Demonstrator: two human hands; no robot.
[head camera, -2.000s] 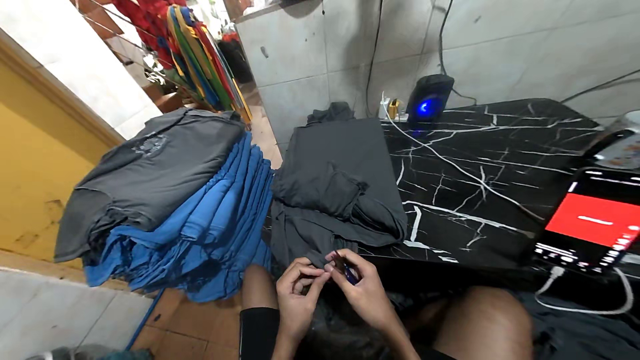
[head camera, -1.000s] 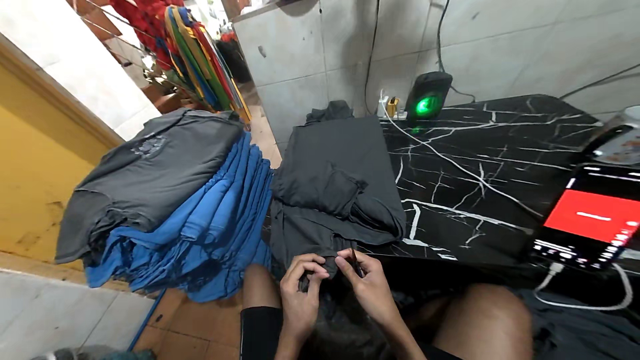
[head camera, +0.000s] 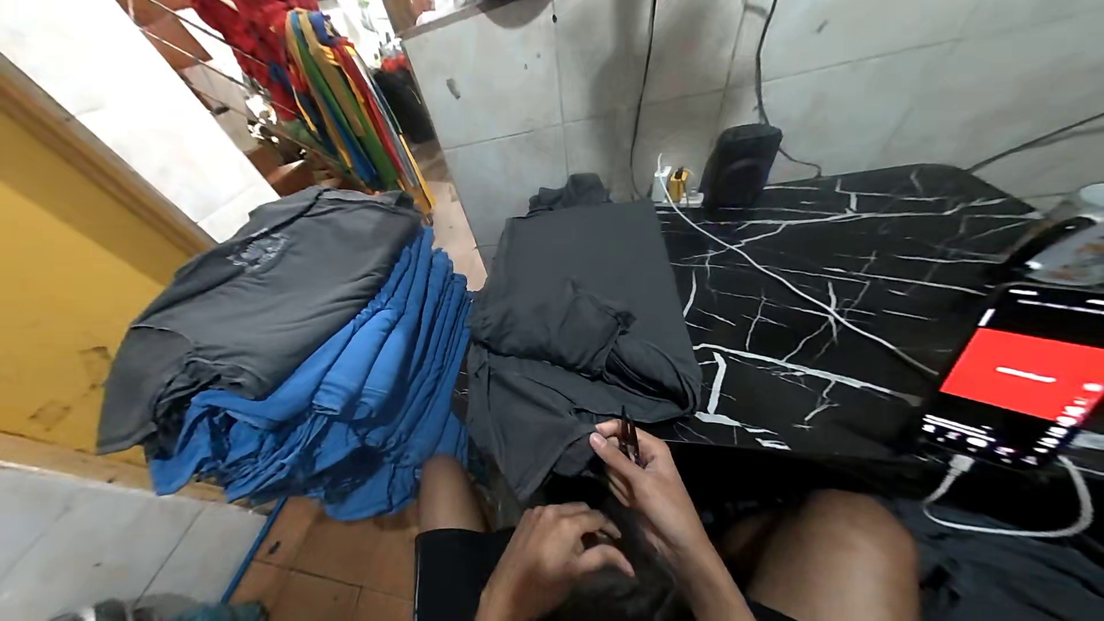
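My right hand (head camera: 642, 470) pinches the edge of a dark grey garment (head camera: 535, 423) and holds a small dark pointed tool (head camera: 629, 435), perhaps thread snips or tweezers, its tip upward. Curled over my lap, my left hand (head camera: 565, 552) is lower and to the left, its fingers bent; whether it grips any dark cloth cannot be made out. The garment runs up to a folded dark grey stack (head camera: 586, 259) at the table's left end. Left of that lies a tall pile of blue garments (head camera: 371, 371) with a grey printed shirt (head camera: 293, 276) on top.
On the black marble-patterned table (head camera: 776, 293) a white cable (head camera: 776, 276) crosses to the right. A lit phone (head camera: 1026, 371) is propped at the right edge. A black speaker (head camera: 742, 166) stands by the tiled wall, beside plugs (head camera: 679, 185). Coloured straps (head camera: 345, 95) hang at the back left.
My left hand has left the cloth edge beside my right hand and moved down towards my lap. My right hand stays at the garment, with the tool now pointing up. The speaker's coloured light is off.
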